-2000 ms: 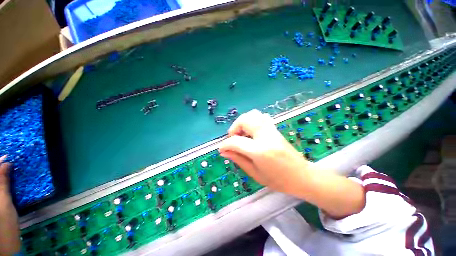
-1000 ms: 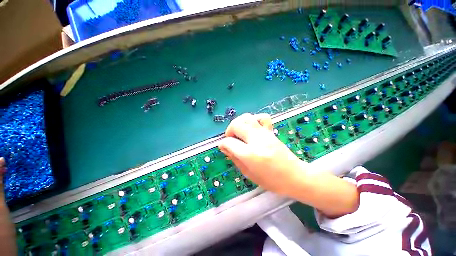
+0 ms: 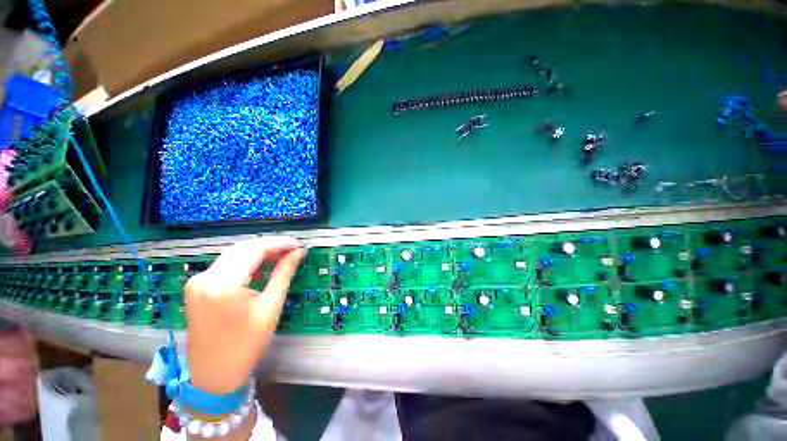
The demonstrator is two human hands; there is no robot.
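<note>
My left hand [image 3: 229, 314], with a blue wrist strap, is over the strip of green circuit boards [image 3: 431, 297] in the rail. Its thumb and forefinger tips nearly meet at the strip's far edge; anything between them is too small to see. A black tray [image 3: 324, 151] full of blue leaded components [image 3: 242, 146] lies just beyond this hand. A sliver of skin at the right edge, likely my right hand [image 3: 783, 100], is beside loose blue disc components [image 3: 738, 114]; the rest is cut off.
A row of black components [image 3: 466, 98] and loose black components [image 3: 594, 145] lie on the green bench. A yellowish pointed tool [image 3: 361, 65] lies beside the tray. Separate green boards [image 3: 52, 207] stand at the far left, near a person's pink sleeve or hand [image 3: 10, 232]. A blue cord [image 3: 108, 202] crosses the left side.
The view has swung left. My left hand has come from the left edge to over the boards. My right hand has left the board strip and is almost out of the picture.
</note>
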